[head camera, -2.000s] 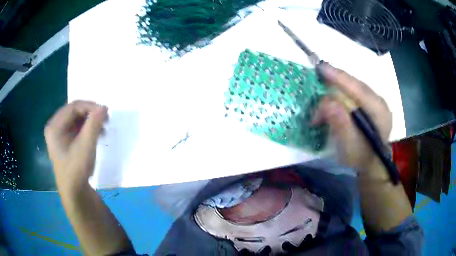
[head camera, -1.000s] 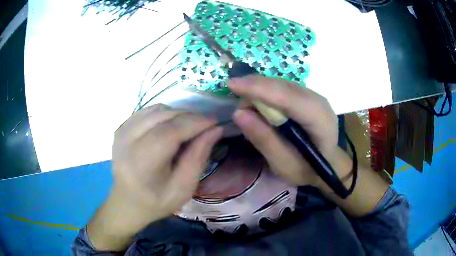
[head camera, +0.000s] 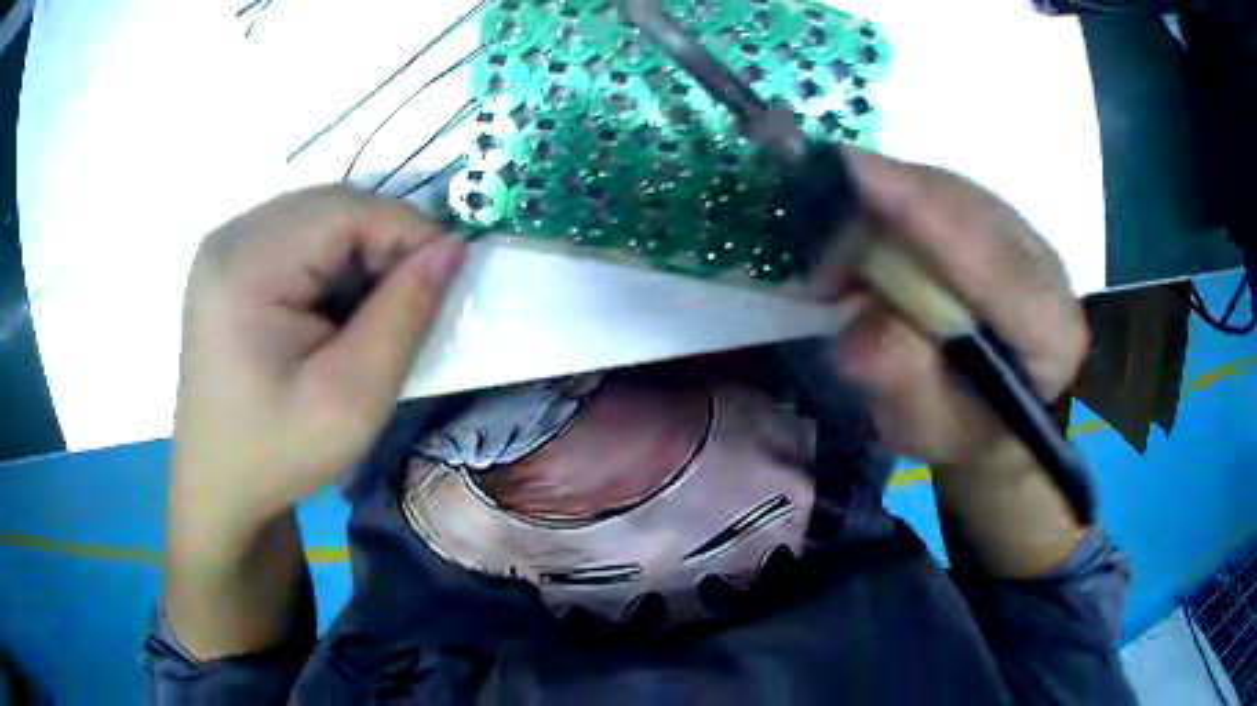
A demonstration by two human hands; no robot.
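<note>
The green PCB panel [head camera: 607,152] lies on the white paper at top centre, with rows of round units. Several thin dark lead wires [head camera: 400,86] trail from its left side. My left hand [head camera: 324,331] is at the panel's lower left corner, thumb and index fingertips together; a short dark strand seems to show at the fingertips. My right hand [head camera: 951,304] holds the soldering iron [head camera: 917,290] by its tan and black handle. Its blurred barrel points up left over the panel. The right fingers are at the panel's lower right corner and hide it.
The white paper [head camera: 138,166] lies under the panel, on a dark green bench top [head camera: 1165,207]. A few loose wires [head camera: 252,14] lie at the top left. Brown sheets [head camera: 1137,366] hang below the bench edge at right. Blue floor shows below.
Since one second ago my hands have moved apart, left hand to the panel's lower left corner, right hand to its lower right. The panel appears lower and closer, and the iron has shifted right.
</note>
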